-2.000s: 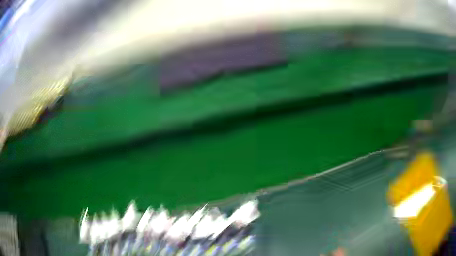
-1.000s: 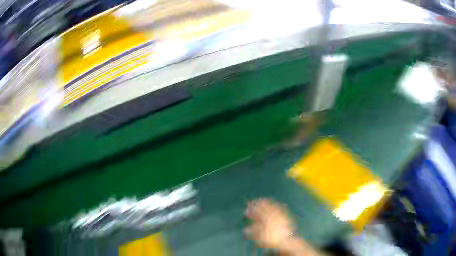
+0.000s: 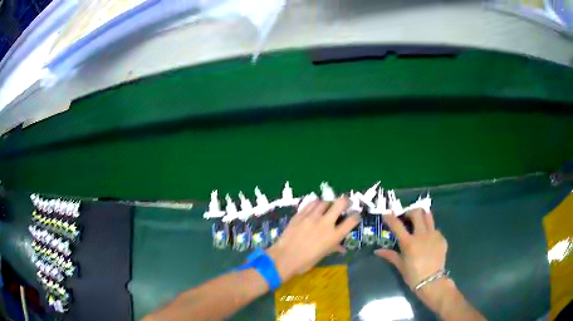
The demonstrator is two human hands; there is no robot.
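A row of adapter units stands on the dark green bench, with white plug housings (image 3: 215, 205) pointing away and circuit boards (image 3: 240, 239) nearer me. My left hand (image 3: 316, 231), with a blue wrist band, lies over the middle of the row; its fingertips are among the units. My right hand (image 3: 418, 244), with a thin bracelet, is at the right end. Its fingers touch the plugs and its thumb is near the boards. The hands hide some units, and whether either grips one is unclear. A yellow adhesive sheet (image 3: 312, 289) lies below the left hand.
More units (image 3: 54, 241) stand in clustered rows at the far left beside a dark mat (image 3: 105, 260). A shiny clear film (image 3: 386, 309) lies right of the yellow sheet. Another yellow sheet (image 3: 558, 251) is cut off by the right edge. A brighter green strip (image 3: 283, 150) runs behind the row.
The view has shifted and is sharper. The hand seen near the yellow sheet a second ago is no longer apart from the units; both hands are now at the row.
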